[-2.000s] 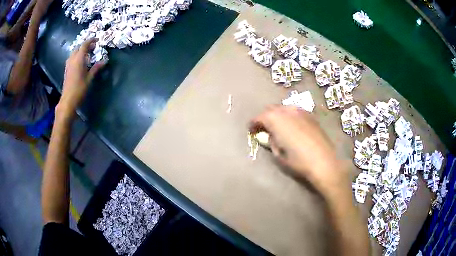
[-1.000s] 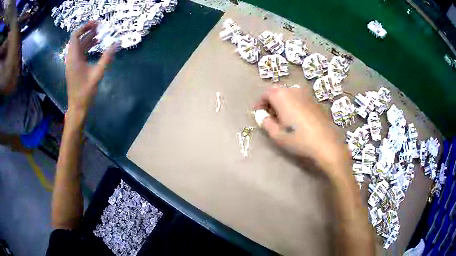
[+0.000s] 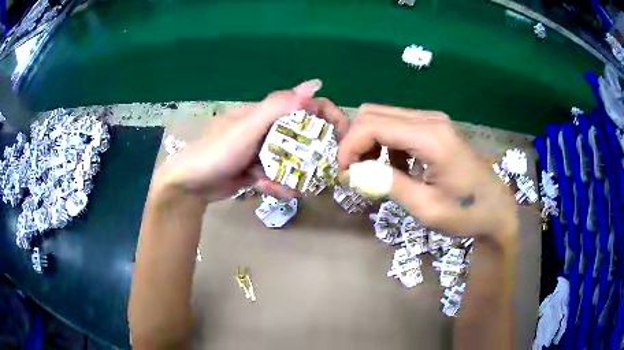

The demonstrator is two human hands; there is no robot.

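My left hand (image 3: 232, 147) holds a white socket insert housing (image 3: 299, 152) with its open side up, gold brass contacts showing in its slots. My right hand (image 3: 417, 164) is at the housing's right side, with a pale cream cover (image 3: 370, 179) on the thumb; its fingertips are pinched, and whether they hold a part cannot be told. A white housing, plain face up (image 3: 276, 211), lies on the tan sheet below my left hand. Brass contacts (image 3: 245, 284) lie nearer to me on the sheet.
Partly fitted inserts (image 3: 408, 265) lie on the tan sheet (image 3: 308, 314), some hidden behind my hands. A pile of housings (image 3: 51, 164) is on the dark bench at left. The green belt (image 3: 205, 61) runs behind with a white insert (image 3: 417, 57). Blue ridged trays (image 3: 585, 198) stand at right.
The view has turned. My left hand has come from the housing pile to the middle and now holds an insert. My right hand has moved from above the sheet to beside it.
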